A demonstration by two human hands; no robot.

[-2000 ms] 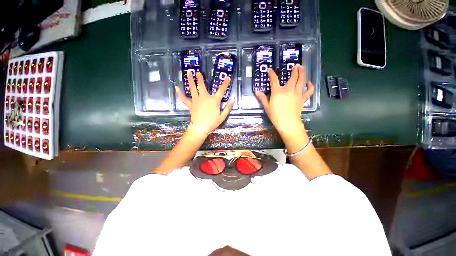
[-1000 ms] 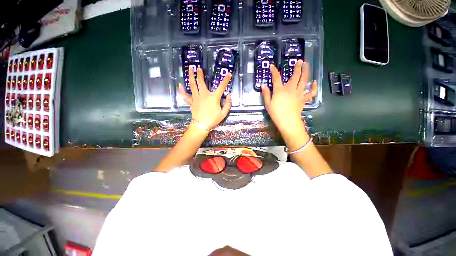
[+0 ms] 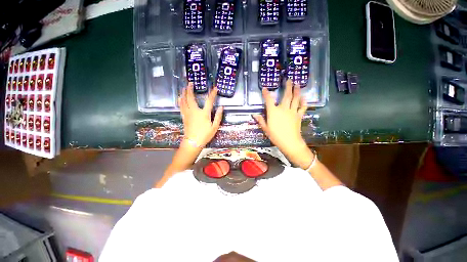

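A clear phone tray (image 3: 156, 106) lies on the green bench. Its near row holds several keypad phones with lit screens and keys, among them a left one (image 3: 196, 68), a tilted one (image 3: 228, 71), and two on the right (image 3: 270, 64), (image 3: 298, 61). The leftmost near pocket has no phone. More lit phones lie in the far row. My left hand (image 3: 197, 120) is open, fingers spread at the lower ends of the two left phones. My right hand (image 3: 283, 118) is open, fingertips at the lower ends of the two right phones. Neither hand holds anything.
A white tray of red parts (image 3: 57, 102) is at the left. Two small black pieces (image 3: 346, 82) lie right of the phone tray, below a smartphone (image 3: 381, 31). A beige fan (image 3: 425, 6) is at the upper right. Another clear tray (image 3: 439, 134) is at the far right.
Both hands have drawn back toward the bench's front edge, off the middle of the phones' keypads to their lower ends. The phones remain in their pockets.
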